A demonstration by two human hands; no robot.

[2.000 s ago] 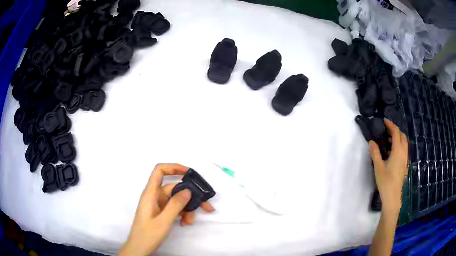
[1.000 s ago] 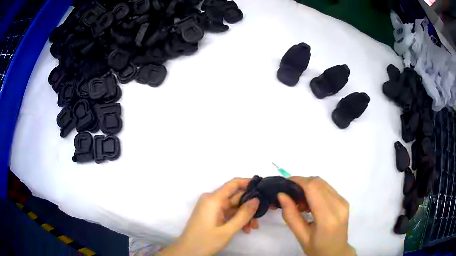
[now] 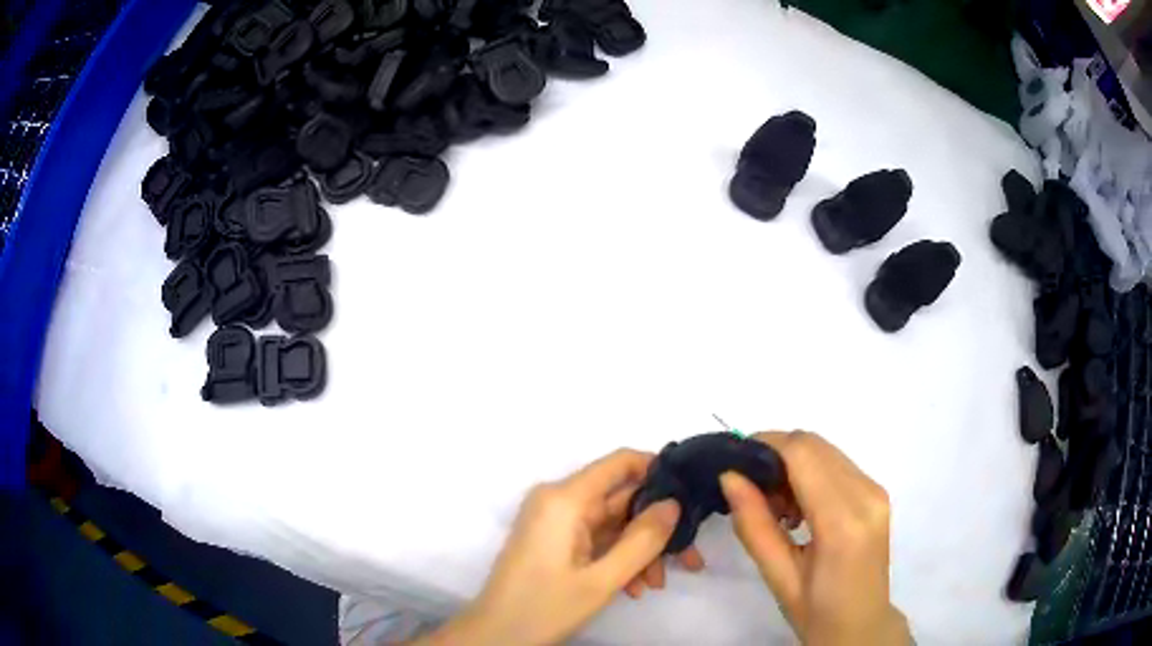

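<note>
My left hand (image 3: 575, 530) and my right hand (image 3: 815, 524) are together at the lower centre. Both grip black molded parts (image 3: 697, 469) held against each other; the seam between them cannot be made out. My left fingers hold the left end, my right thumb and fingers the right end. Just behind the parts lies a thin needle with a small teal hub (image 3: 738, 434); the rest of it is hidden by the parts and my right hand. Three joined black parts (image 3: 863, 210) stand apart in a slanting row at the upper right.
A large heap of black base parts (image 3: 284, 212) covers the upper left of the white sheet (image 3: 505, 341). A narrow pile of rounded black parts (image 3: 1035, 404) lies along the right edge beside a dark tray (image 3: 1131, 416). Clear bags (image 3: 1074, 126) sit upper right, a blue crate rim (image 3: 63, 227) left.
My right hand has come from the right pile with a black part and brought it to the one in my left hand. The view has shifted, moving the scene rightward. The teal hub is now mostly covered.
</note>
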